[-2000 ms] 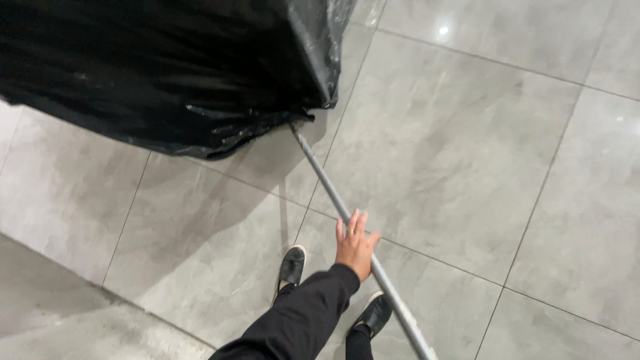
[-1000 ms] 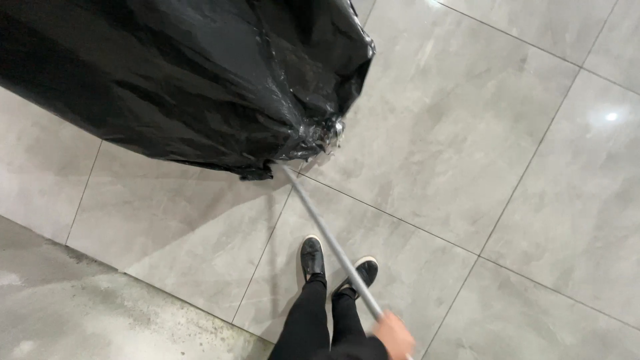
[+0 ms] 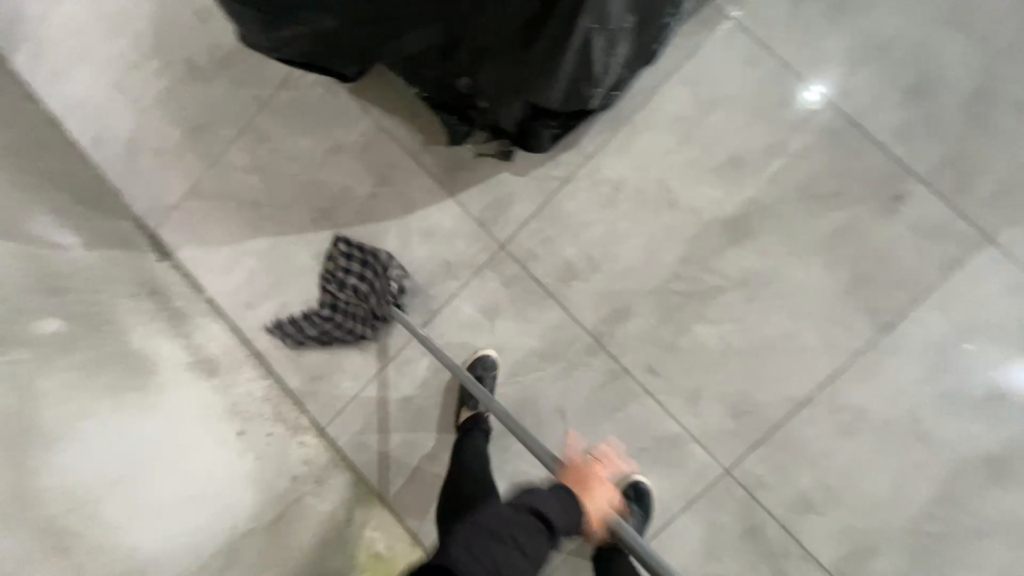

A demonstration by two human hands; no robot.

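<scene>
My left hand (image 3: 592, 484), blurred, lies around the upper part of a grey metal pole (image 3: 500, 412), with some fingers loosely extended. The pole slants down to the left across the view. At its far end a black-and-white checked cloth (image 3: 352, 292) lies bunched on the tiled floor, close to the seam on the left; how it joins the pole is hidden. The pole's near end runs out of the bottom edge. My right hand is not in view.
Black plastic sheeting (image 3: 512, 64) hangs over something large at the top, its ragged lower edge near the floor. My two dark shoes (image 3: 480, 380) stand on grey tiles (image 3: 680, 320). A rougher, stained floor strip (image 3: 144, 400) runs along the left.
The pole's far end, earlier hidden under the black sheeting, is out from it, and the checked cloth now shows. The view has turned. My feet are farther apart.
</scene>
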